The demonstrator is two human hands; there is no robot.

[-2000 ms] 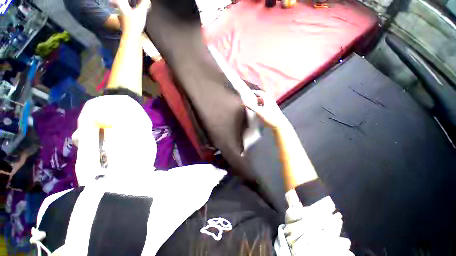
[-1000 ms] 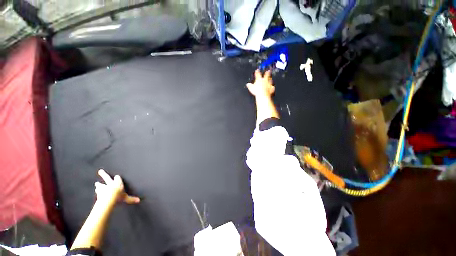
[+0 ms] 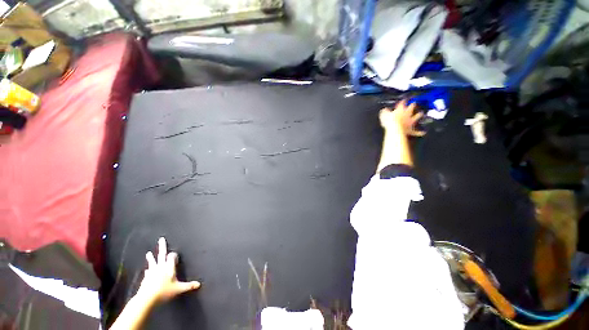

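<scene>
The black cloth-covered table [image 3: 271, 213] lies in front of me, with small wrinkles. My left hand [image 3: 161, 277] is at its lower left, fingers spread, holding nothing. My right hand [image 3: 402, 119] is at the back right, fingers apart, beside a bright blue strip clump [image 3: 423, 98] with a white piece on it. I cannot tell whether it touches the clump. The steam iron [image 3: 481, 283] with its orange-brown handle sits at the lower right, partly hidden by my white sleeve. A dark panel with a white edge [image 3: 55, 283] shows at the lower left.
A red-covered table [image 3: 61, 161] stands at the left. A blue crate [image 3: 359, 51] with pale pieces is behind the table's back right. A dark padded arm [image 3: 239, 55] runs along the back. Blue and yellow hoses [image 3: 549, 317] leave the iron. A small white piece [image 3: 478, 127] lies at the right.
The dark panel held in both hands two seconds ago is out of them. Since one second ago, the view has shifted left, and my right hand has moved closer to the blue clump.
</scene>
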